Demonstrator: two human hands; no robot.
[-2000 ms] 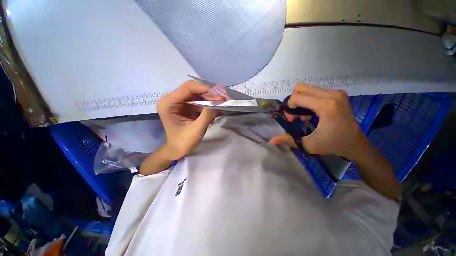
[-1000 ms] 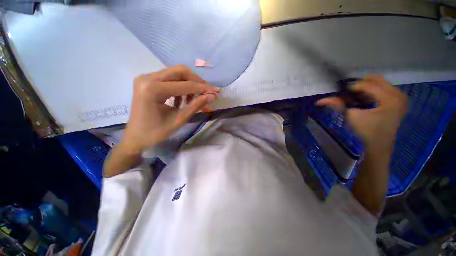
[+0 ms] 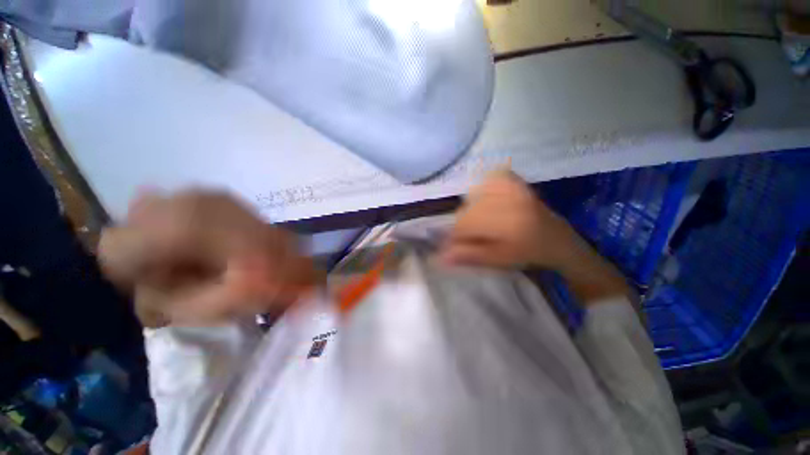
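Observation:
The light grey-blue fabric panel (image 3: pixel 355 80) lies on the white table, its rounded end towards me. The scissors (image 3: pixel 721 87) lie on the table at the right, black handles towards me. My left hand (image 3: pixel 209 258) is strongly blurred at the left, in front of the table edge; whether it holds anything cannot be told. My right hand (image 3: pixel 502 227) is at the table's front edge with fingers curled; its grip is unclear. A blurred orange strip (image 3: pixel 362 284) shows between my hands, over my lap.
Blue plastic baskets (image 3: pixel 728 267) stand below the table at the right, with a dark item inside. The yellowish machine bed (image 3: pixel 546 25) is at the back. More grey-blue fabric lies at the back left. Part of another person's arm (image 3: pixel 18 320) shows at the far left.
My right hand has let go of the scissors, now on the table, and moved left. My left hand has moved left and down. The pink piece on the panel is no longer visible.

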